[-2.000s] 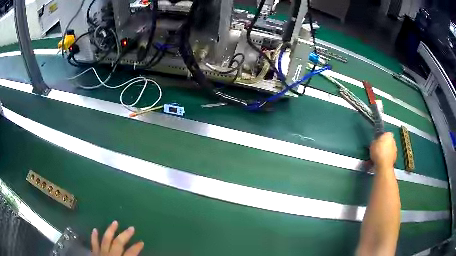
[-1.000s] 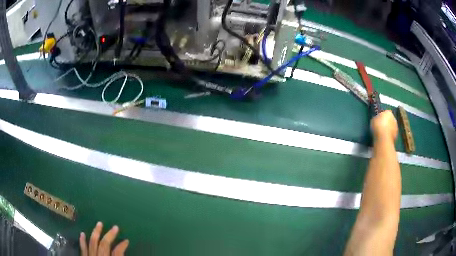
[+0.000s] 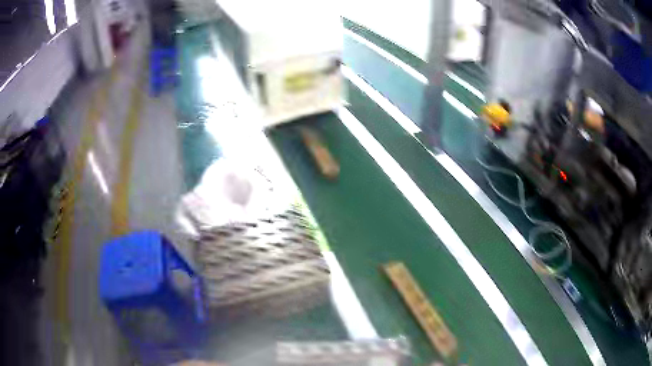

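Observation:
The view is blurred. A gold-brown fixture bar [image 3: 420, 309] lies on the green surface at lower centre. Another gold-brown bar [image 3: 319, 154] lies farther off, by the white box. A large stack of grey fixture bars [image 3: 261, 261] stands on the near strip, left of centre. A grey bar [image 3: 343, 351] shows at the bottom edge; whether a hand holds it cannot be told. A skin-coloured sliver, apparently my left hand [image 3: 200, 363], is cut off by the bottom edge, left of that bar. My right hand is not in view.
A crumpled white bag [image 3: 232, 189] lies against the stack's far side. A blue stool [image 3: 146, 289] stands on the floor at left. A white oven-like box [image 3: 300, 82] stands over the line. A post [image 3: 433, 93], wired machinery [image 3: 590, 186] and a looped pale cable are at right.
The view has swung left, bringing in the bar stack, bag, stool and white box. My right hand and the red bar have left view. My left hand's spread fingers no longer show.

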